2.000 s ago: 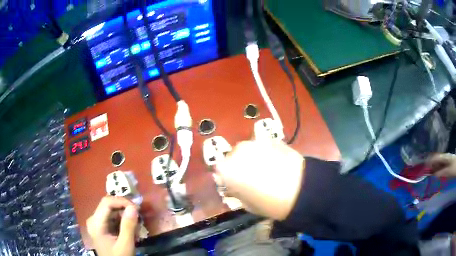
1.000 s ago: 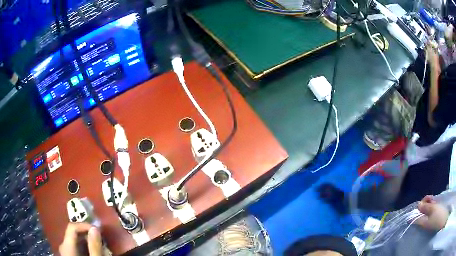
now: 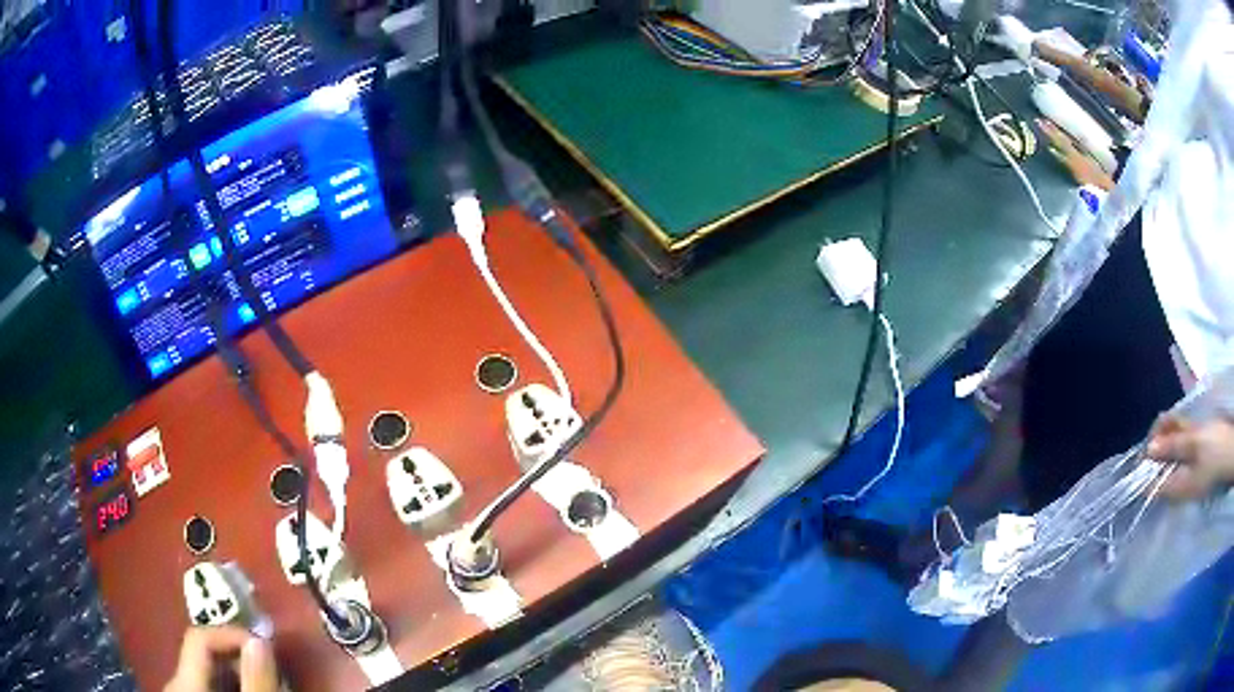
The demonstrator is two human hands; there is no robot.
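My left hand (image 3: pixel 223 662) is at the lower left, cut off by the bottom edge. Its thumb and a finger are bent beside a small pale piece (image 3: pixel 255 615) below the leftmost cream AC socket (image 3: pixel 211 592); I cannot tell whether they grip it. My right hand is not in view. The red-brown test box (image 3: pixel 447 318) lies in front of me. Two silvery units, one centre (image 3: pixel 472 560) and one left (image 3: pixel 349 625), stand in front-row sockets with black leads running up from them. The rightmost front-row socket (image 3: pixel 587 508) shows a dark round hole.
A lit blue screen (image 3: pixel 237 223) stands behind the box. A green mat board (image 3: pixel 717 135) and a white wall adapter (image 3: pixel 849 270) lie on the bench. Dark cords hang from above. At right, another person's hand (image 3: pixel 1191 453) holds a bundle of white cables (image 3: pixel 1001 548).
My right hand has left the box and the picture. A black lead now shows at the centre front-row unit. The view has swung right; another person in pale clothing shows larger at right.
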